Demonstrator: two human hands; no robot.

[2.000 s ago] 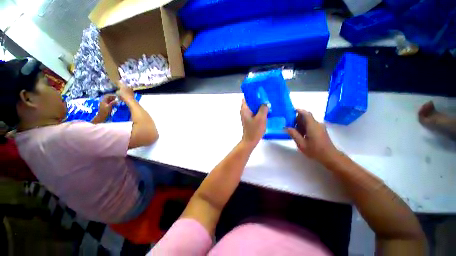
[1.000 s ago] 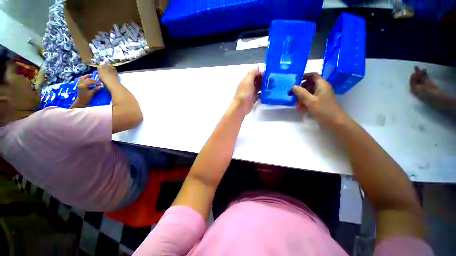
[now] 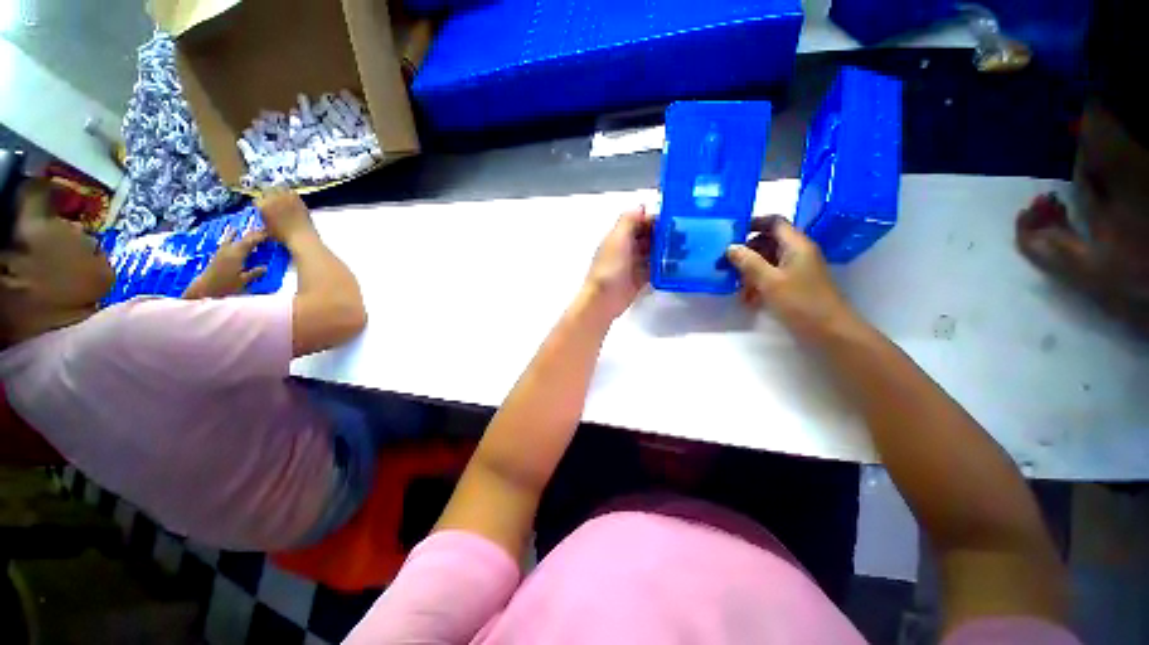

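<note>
A nested tray stack, blue with moulded hollows on its face, is held up above the white table between my two hands. My left hand grips its lower left side, with the fingertips hidden behind it. My right hand grips its lower right edge, thumb on the front. How many trays are in the stack cannot be told. A second nested tray stack stands on the table just right of the held one.
A person sits at left, hands over a row of blue trays. Behind are an open carton of white pieces, a white-and-grey heap and a bulk blue bundle. Another person's hand is at right.
Since the oldest frame, the held stack has turned more upright and moved closer to the standing stack. Over the last second both hands keep their grip. The whole view has shifted.
</note>
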